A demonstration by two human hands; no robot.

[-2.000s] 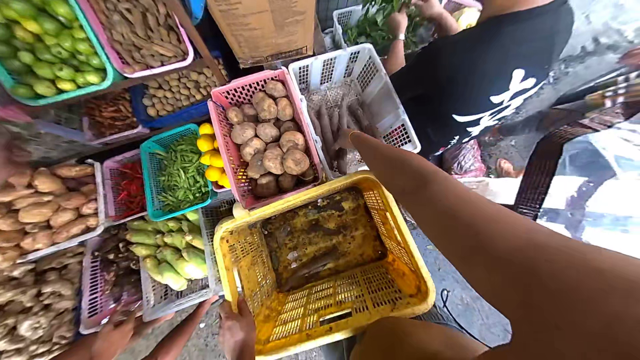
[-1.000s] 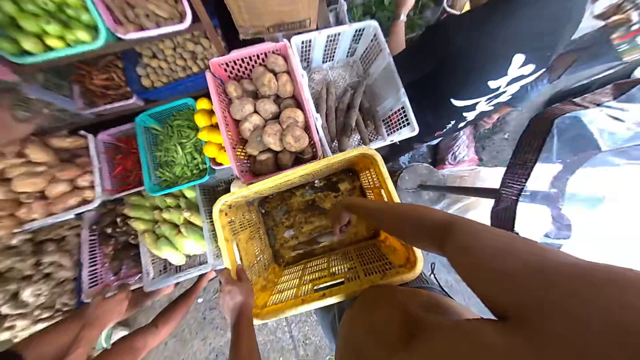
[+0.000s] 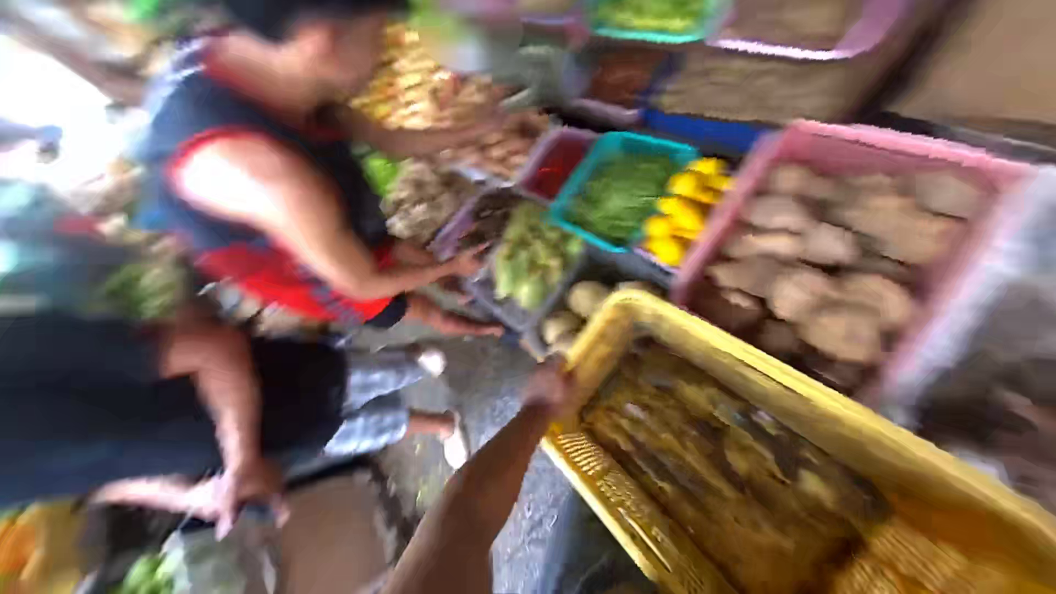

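A yellow plastic crate point(image 3: 726, 355) tilts across the lower right, its bottom coated with dark, wet-looking dirt. My left hand point(image 3: 549, 389) grips its left rim near the corner. My right hand is outside the view. Just beyond the crate's far rim stands a pink plastic basket point(image 3: 747, 190) filled with round brown tubers point(image 3: 804, 289). Motion blur hides the finger detail and the exact contents of the crate's floor.
A teal basket of green vegetables point(image 3: 619, 194), yellow fruits point(image 3: 685, 214) and pale green produce point(image 3: 532, 256) lie beyond the crate. One person in a sleeveless top point(image 3: 272, 198) reaches over the baskets at left. Another person's arm point(image 3: 219, 388) extends over goods at lower left.
The view has swung strongly to the left, bringing people into sight. My right hand, inside the yellow crate one second ago, has left the view. My left hand still holds the rim.
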